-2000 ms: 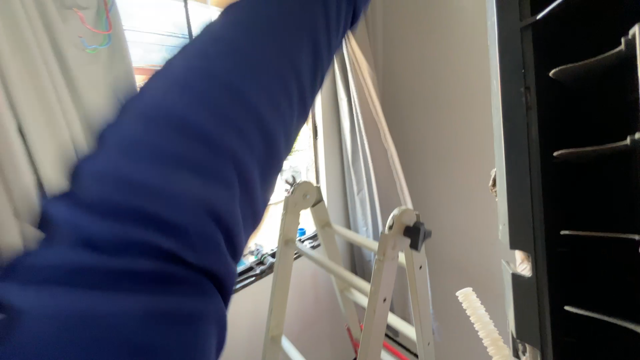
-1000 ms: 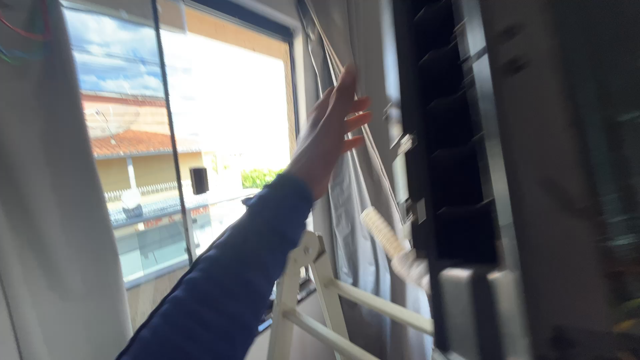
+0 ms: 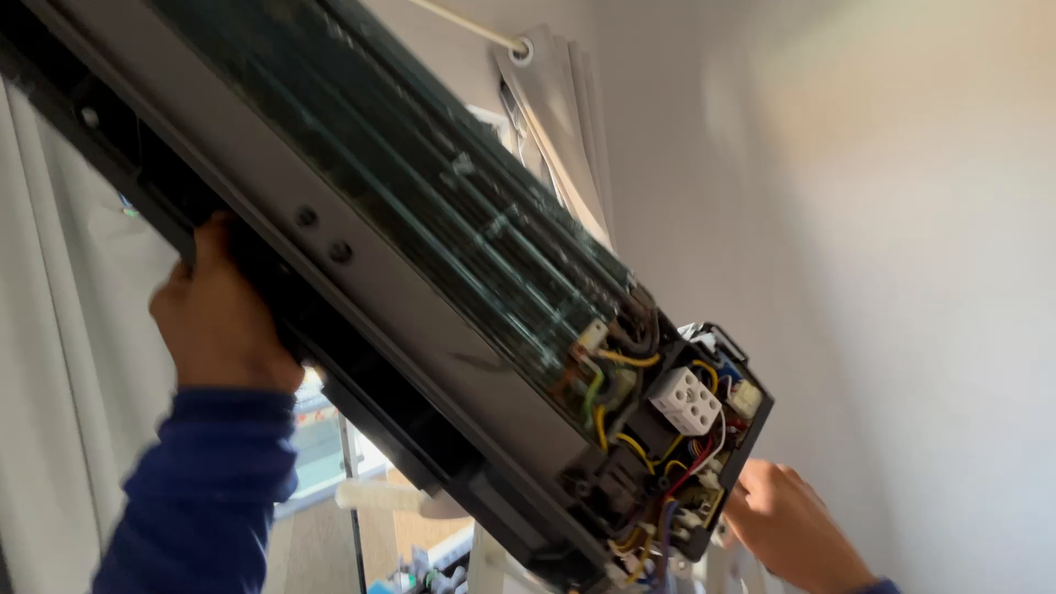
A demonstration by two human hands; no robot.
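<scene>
A split air conditioner's indoor unit with its cover off [image 3: 363, 206] slants across the view, its wired end low on the right. Finned coil tubes run along its upper side. At the lower end, a white terminal block [image 3: 686, 402] sits among coloured wires and an open circuit box [image 3: 747, 400]. My left hand [image 3: 219, 318] grips the unit's lower long edge, with some fingers hidden behind the dark casing. My right hand [image 3: 784, 516] is at the circuit box end, its fingertips hidden behind the box, holding the unit there.
Grey curtains hang at the left [image 3: 58, 330] and behind the unit [image 3: 569, 124], from a rod [image 3: 470, 25]. A window [image 3: 318, 454] shows below the unit. A pale hose [image 3: 388, 497] sticks out under the casing, above blurred items [image 3: 437, 569]. A plain wall [image 3: 932, 289] stands at the right.
The unit, upright at the right before, now slants across the view. My left hand, raised with nothing in it a second ago, now grips its edge. My right hand has come into view.
</scene>
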